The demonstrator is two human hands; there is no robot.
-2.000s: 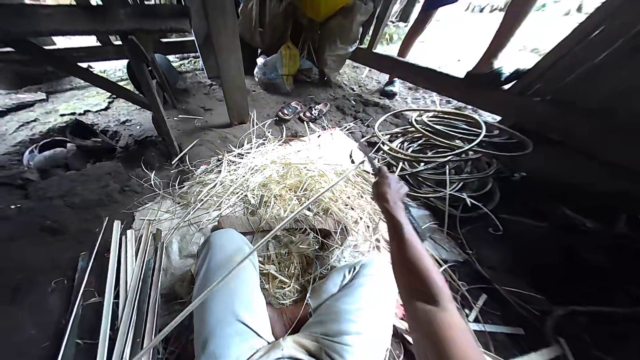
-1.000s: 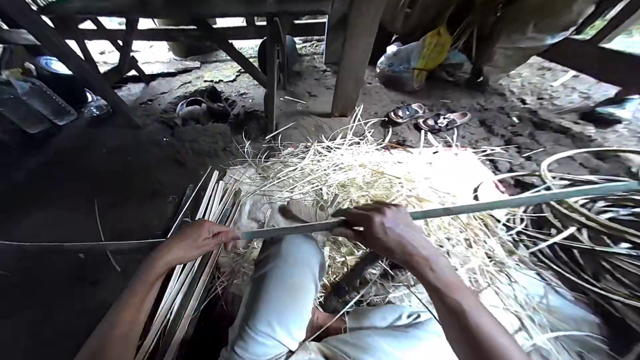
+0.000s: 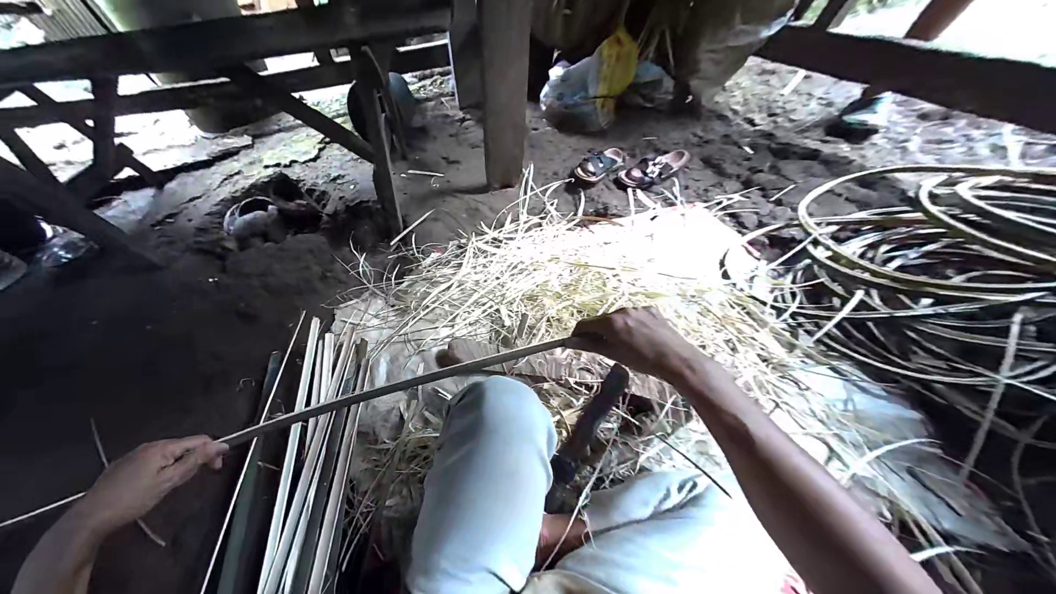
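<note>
A long thin strip, apparently bamboo (image 3: 396, 384), slants across my lap. My left hand (image 3: 153, 474) grips it at the lower left, and a pale length runs on past that hand to the left edge. My right hand (image 3: 635, 338) is closed around the strip's upper right end, above my raised knee. A dark tool handle or stick (image 3: 596, 408) lies between my legs; what it belongs to is hidden. Fine pale shavings (image 3: 569, 276) are heaped in front of me. A bundle of split strips (image 3: 309, 462) lies on the ground left of my knee.
Large coils of strips (image 3: 932, 239) lie on the right. A pair of sandals (image 3: 631, 167) sits beyond the shavings, near a wooden post (image 3: 505, 99). Wooden beams (image 3: 223, 49) cross the upper left. A plastic bag (image 3: 590, 87) stands behind the post. Someone's foot (image 3: 858, 120) shows at upper right.
One second ago the strip reached far past my right hand to the right; now it ends at that hand. My left hand is farther left, and my hands are wider apart.
</note>
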